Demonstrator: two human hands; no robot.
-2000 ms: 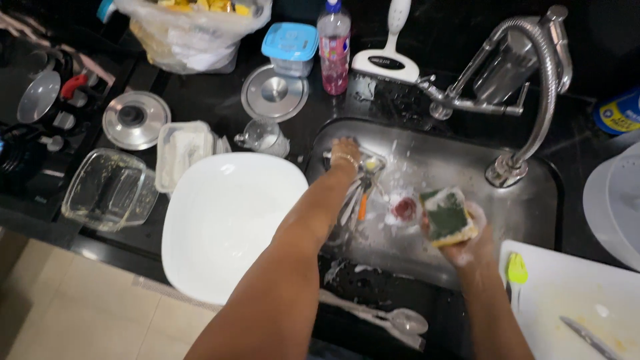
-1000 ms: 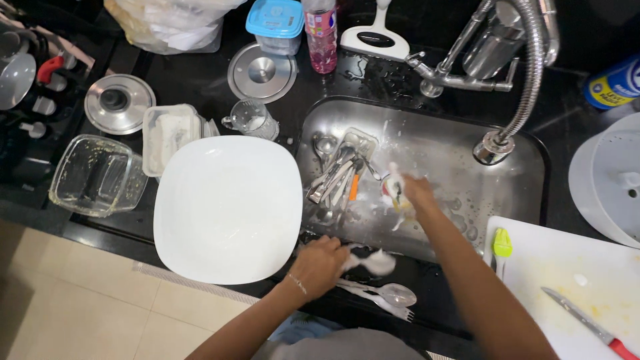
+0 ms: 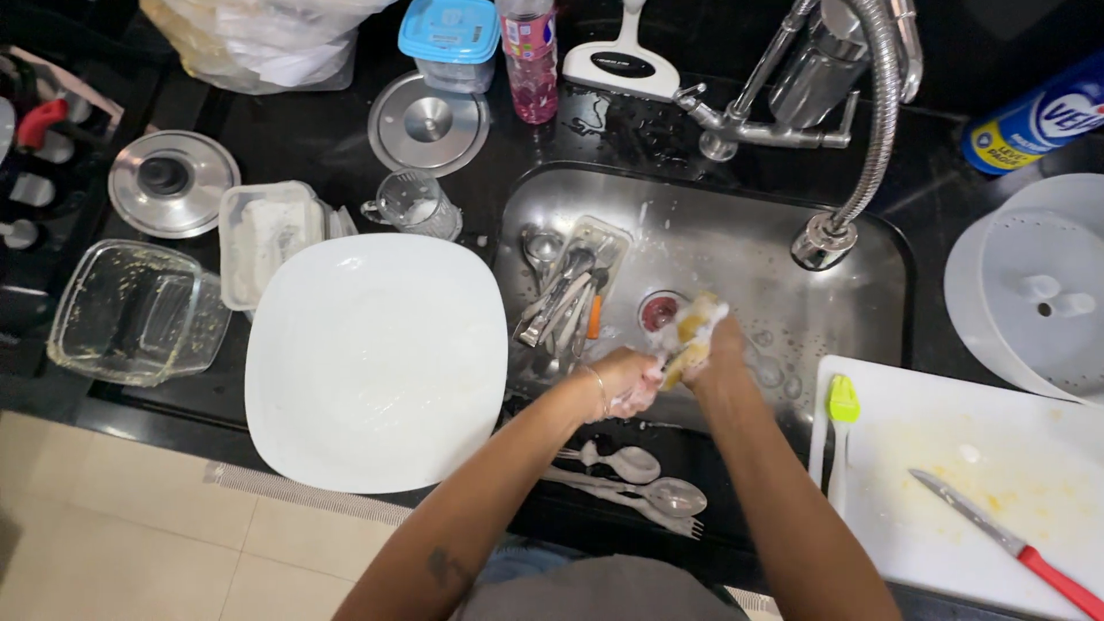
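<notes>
Over the front part of the steel sink (image 3: 733,216), my right hand (image 3: 716,349) grips a soapy yellow sponge (image 3: 693,341). My left hand (image 3: 628,381) is closed beside it, covered in suds, around a small utensil mostly hidden by the fingers and sponge. To the left in the sink lies a pile of cutlery (image 3: 565,302) on a clear plastic tray, with an orange handle among it. The red-centred drain (image 3: 661,310) is just behind the sponge. On the counter's front edge rest a soapy white spoon (image 3: 634,463) and a clear spoon (image 3: 677,497) with a fork.
A large white square plate (image 3: 376,362) stands left of the sink, near a glass dish (image 3: 138,315), a glass mug (image 3: 418,207) and pot lids (image 3: 429,123). The faucet (image 3: 880,112) arches over the back. At right, a cutting board (image 3: 975,517) bears a red-handled knife (image 3: 992,523).
My left hand has moved from the utensils on the front edge back up to the sponge over the sink. One second ago a soapy white utensil was near that hand.
</notes>
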